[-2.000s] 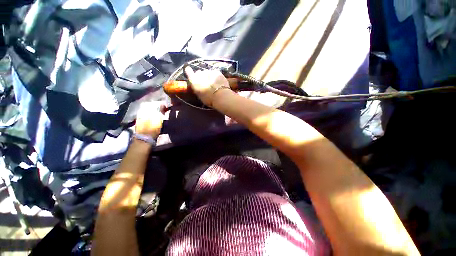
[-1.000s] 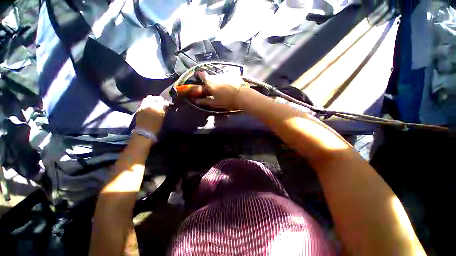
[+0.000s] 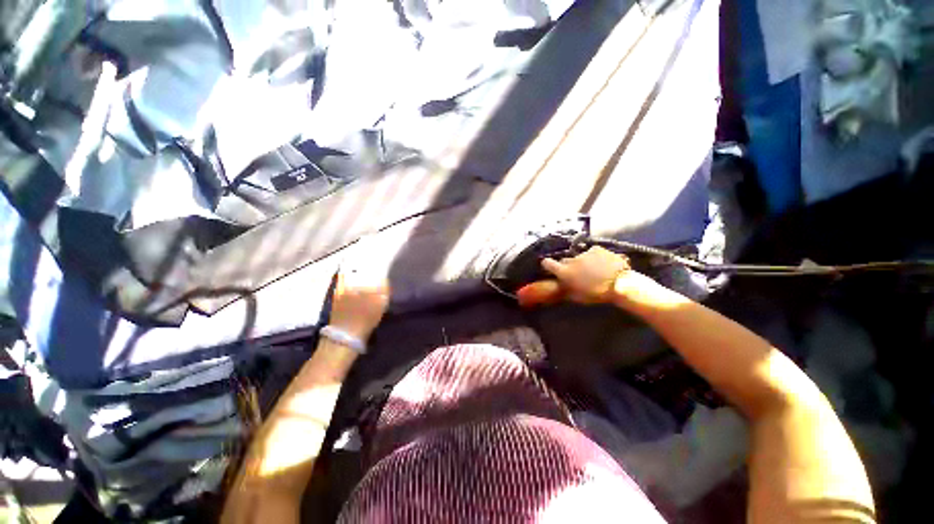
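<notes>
My right hand [image 3: 586, 276] is closed on the orange-brown handle of the electric iron [image 3: 533, 268], at the front edge of the table right of centre. My left hand [image 3: 361, 303] lies at the table's front edge; its fingers are in glare, so its grip is unclear. A grey garment panel [image 3: 338, 220] with a long dark edge line lies flat in front of me, striped by shadows. A small dark label [image 3: 297, 177] shows on the cloth above it.
Crumpled grey and pale garments [image 3: 184, 92] cover the left and back. The pale table cover [image 3: 635, 133] is at the right. The iron cord [image 3: 778, 269] runs off right. Blue cloth [image 3: 773, 113] and a white bundle [image 3: 855, 82] are at the far right. Folded cloth [image 3: 154, 409] hangs front left.
My right hand and the iron have moved right, away from my left hand. The grey panel now shows flat where they were. My left hand has moved slightly right and down in view.
</notes>
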